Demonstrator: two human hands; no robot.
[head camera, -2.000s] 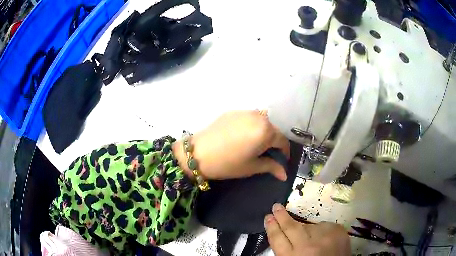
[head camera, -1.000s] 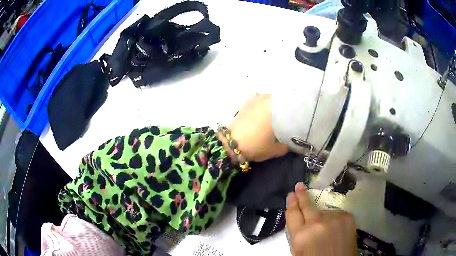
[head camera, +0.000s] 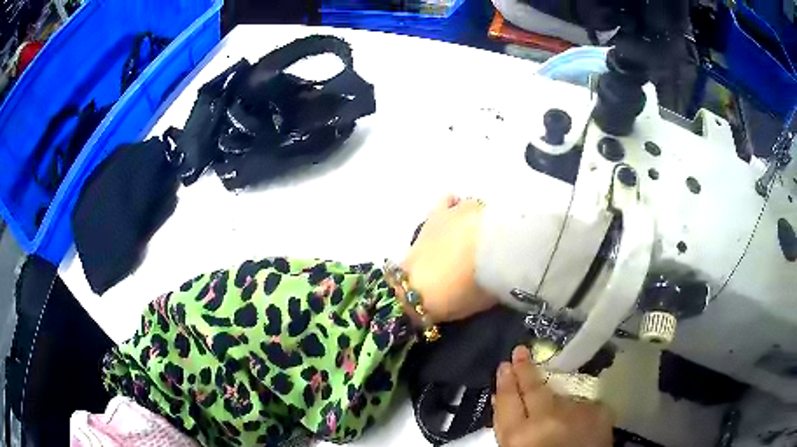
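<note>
A black fabric panel lies on the machine bed at the needle area. A black zipper strip loops out below it near the bottom edge. My left hand is over the panel's far side, its fingers partly hidden behind the machine head. My right hand is at the panel's near right edge, two fingers extended close to the presser foot, cut off by the bottom edge. Both hands press on the fabric. The needle itself cannot be made out.
The white sewing machine head stands at the right. A bundle of black strips lies on the white table, beside a single black panel. A blue bin with black pieces is at the left.
Since the first frame my left hand has moved right, partly behind the machine head, and the panel has shifted toward the needle. The view has tilted up a little. The snips no longer show clearly.
</note>
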